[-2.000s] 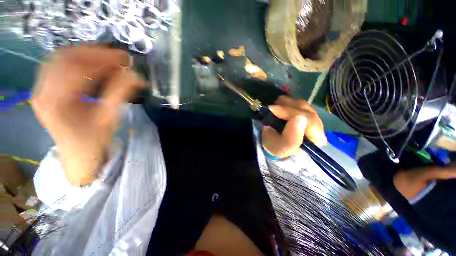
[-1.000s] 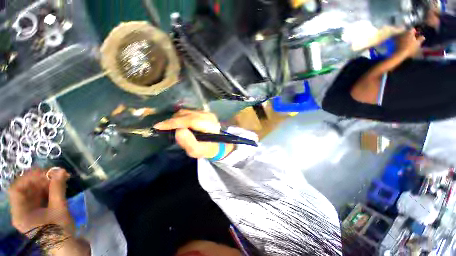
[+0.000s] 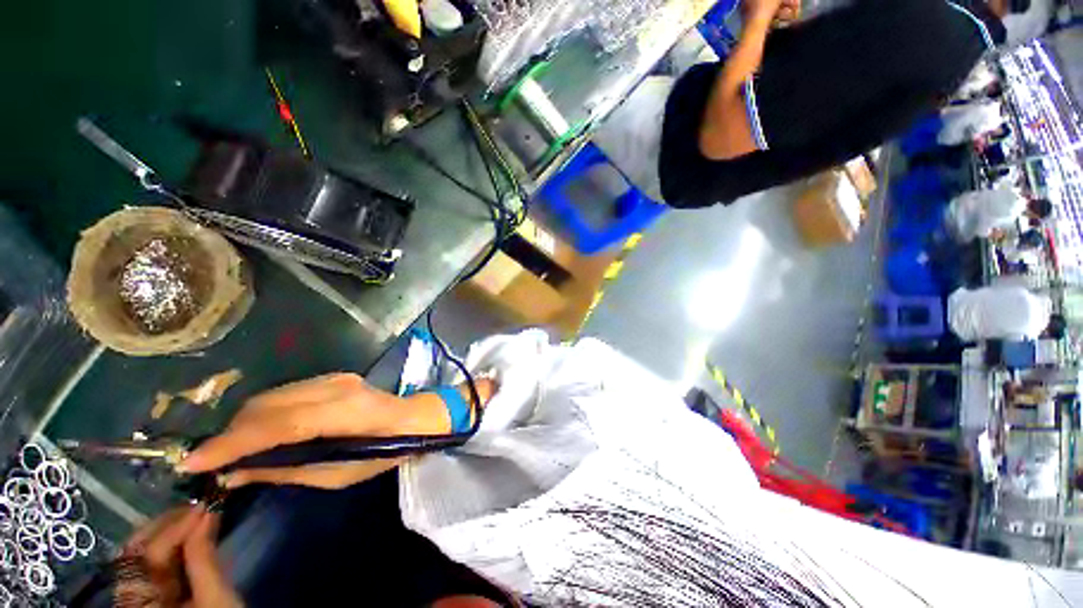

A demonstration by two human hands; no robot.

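My right hand [image 3: 315,422] holds the soldering iron by its black handle [image 3: 356,449]; the metal tip points left, over the mat. My left hand [image 3: 178,556] is at the lower left, partly cut off by hair and the picture's edge. Its fingertips pinch a small shiny part [image 3: 214,499], just below the right hand's fingers; whether it is a ring cannot be told. The iron's tip is above this part, apart from it. A loose heap of silvery rings [image 3: 45,511] lies at the left edge, left of my left hand.
A round tan pot [image 3: 95,279] with silvery scraps stands behind the iron. Tan flakes [image 3: 214,387] lie between them. The black fan [image 3: 297,196] stands right of the pot. Farther back are a red-yellow thin tool [image 3: 285,109], a green-ended spool [image 3: 540,109] and a person in black [image 3: 819,101].
The view has swung right, so pot, fan and rings appear farther left. My hands have come close together. The left hand has closed its fingertips near the right hand.
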